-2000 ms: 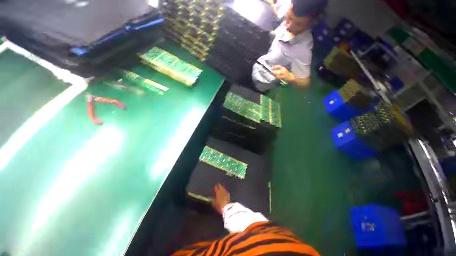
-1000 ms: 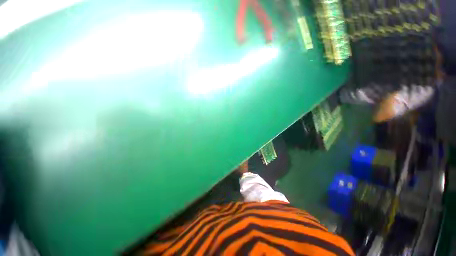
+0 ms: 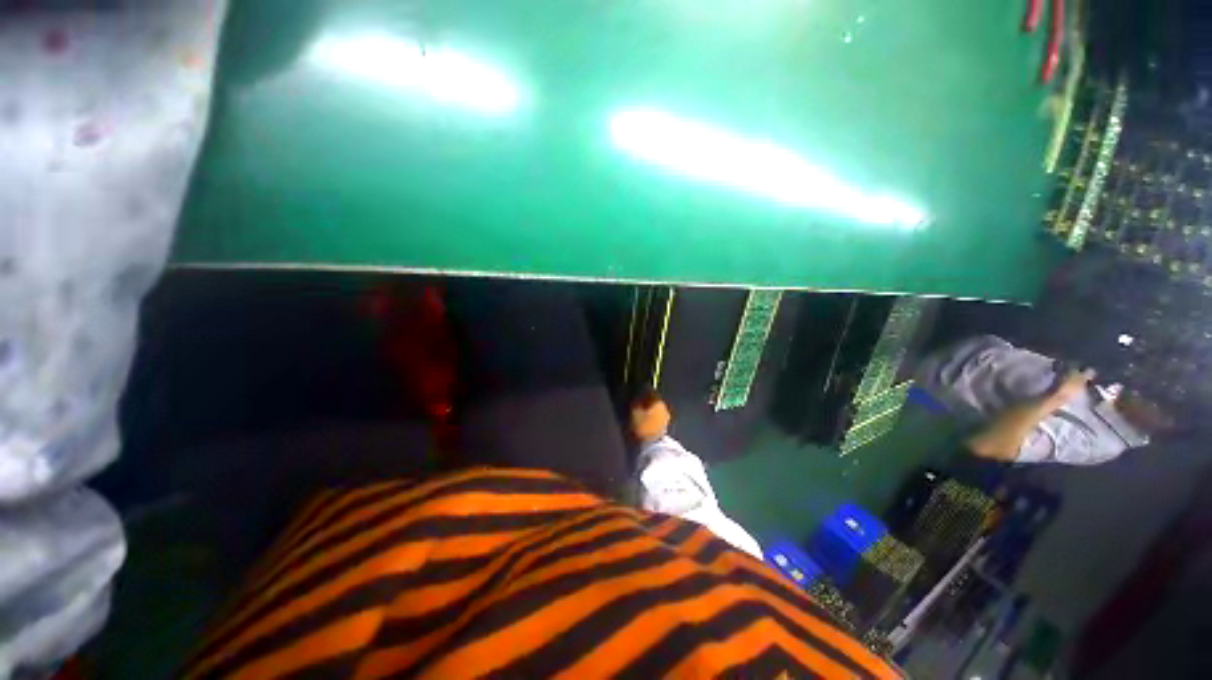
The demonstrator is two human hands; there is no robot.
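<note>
My right hand (image 3: pixel 650 417), bare with a white cuff, is small and low beyond the bench edge. It is at the edge of the dark trays (image 3: pixel 605 348), by two thin yellow strips (image 3: pixel 650 339); its fingers are too small to tell whether they grip anything. A green PCB panel (image 3: pixel 750 348) lies on a black tray just right of the hand, not touching it. More green panels (image 3: pixel 879 385) lie on a black stack further right. My left hand is out of the picture.
The glossy green bench (image 3: pixel 572 199) spans the top, with red pliers handles (image 3: pixel 1051 40) and spare panels (image 3: pixel 1097 166) at its right. Another person (image 3: pixel 1043 405) is at the right. Blue bins (image 3: pixel 847 537) stand on the floor. A pale speckled cloth (image 3: pixel 80 253) fills the left edge.
The view has swung left and turned, so bench and pliers have shifted. The speckled cloth now fills the left edge. My right hand stays low by the trays, and yellow strips now show beside it.
</note>
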